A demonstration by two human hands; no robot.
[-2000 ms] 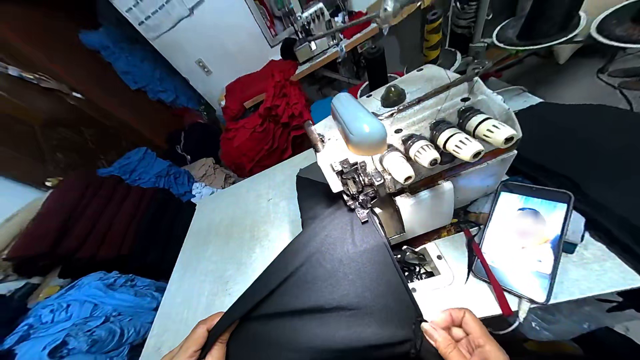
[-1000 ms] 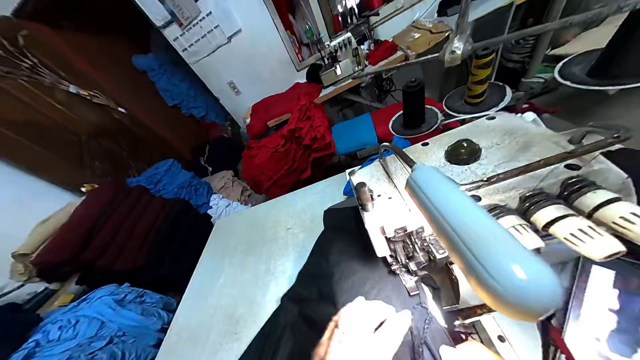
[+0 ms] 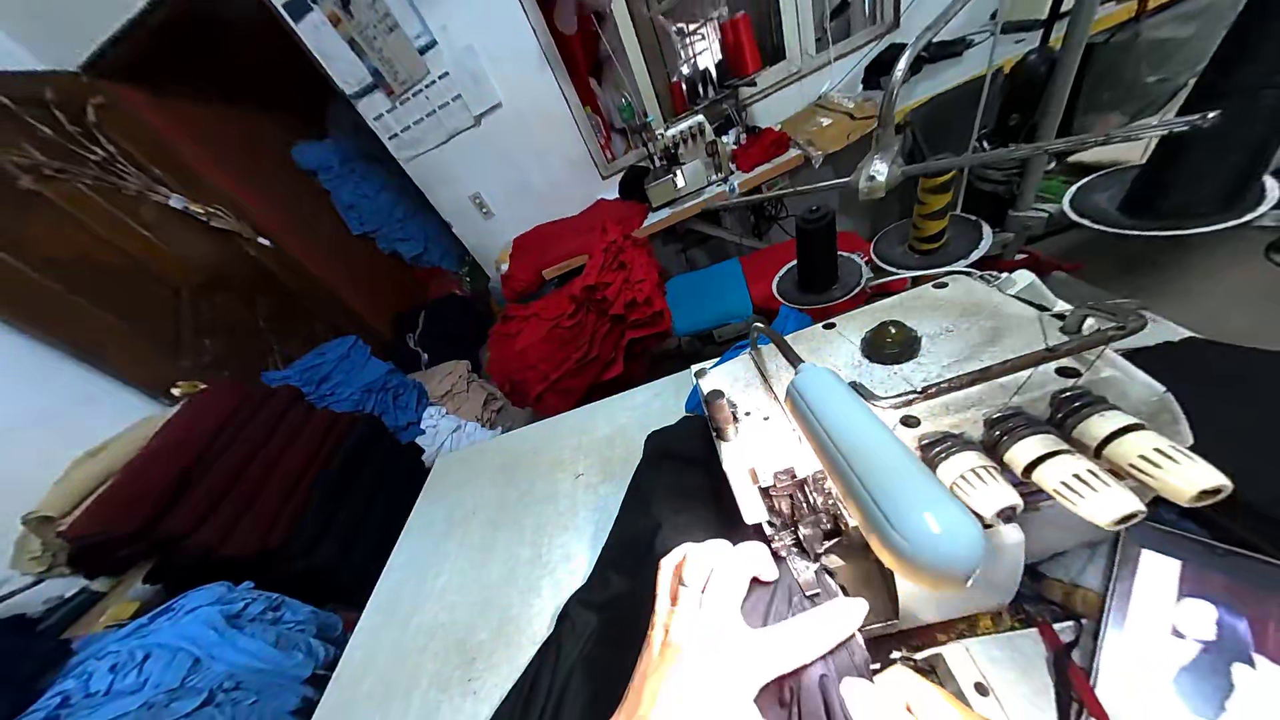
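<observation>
Black fabric (image 3: 640,540) lies under the presser foot (image 3: 800,570) of an overlock sewing machine (image 3: 960,330) and drapes over the table. My left hand (image 3: 735,630), brightly lit, rests on the fabric just in front of the foot, fingers spread and pressing it down. At the bottom edge my right hand (image 3: 900,695) shows only in part, its fingers at the fabric's right side; whether they pinch it is not visible. A light-blue lamp (image 3: 885,470) on a bent neck hangs over the machine, left of its cream tension dials (image 3: 1080,465).
The pale tabletop (image 3: 480,540) extends left. A phone (image 3: 1190,620) with its screen lit lies at right, near red-handled tweezers or a similar tool (image 3: 1070,670). Thread cones (image 3: 817,250) stand behind the machine. Piles of red (image 3: 590,310), blue (image 3: 190,650) and maroon cloth (image 3: 200,470) lie beyond the table.
My left hand has moved from the fabric's lower left edge to beside the presser foot. My right hand is now mostly below the frame. The view has shifted closer to the lamp.
</observation>
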